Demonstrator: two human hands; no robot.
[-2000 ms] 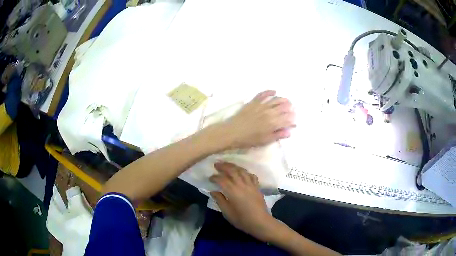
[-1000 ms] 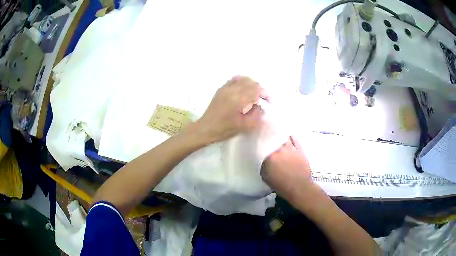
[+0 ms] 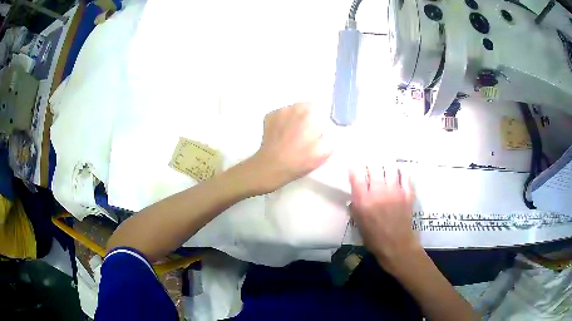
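White fabric (image 3: 295, 216) lies under and around my hands and hangs over the table's front edge. My left hand (image 3: 293, 141) is curled on the fabric left of the needle area, its fingertips lost in glare. My right hand (image 3: 384, 210) lies palm down with fingers spread at the fabric's right side, in front of the needle area. The sewing machine head (image 3: 439, 50) is at the upper right, and the needle itself is washed out. A tan paper ticket (image 3: 195, 159) lies on the fabric left of my left forearm.
A grey lamp stick (image 3: 345, 78) stands left of the machine head. A tan card (image 3: 517, 133) and a dark cable (image 3: 535, 157) are at the right, with printed sheets (image 3: 555, 178) beside them. Ruler marks (image 3: 476, 221) run along the front edge. Yellow bars (image 3: 78, 236) show below left.
The view has moved closer to the machine. My left hand has moved from near my right hand's work to a curled pose by the lamp. My right hand has flattened with fingers spread.
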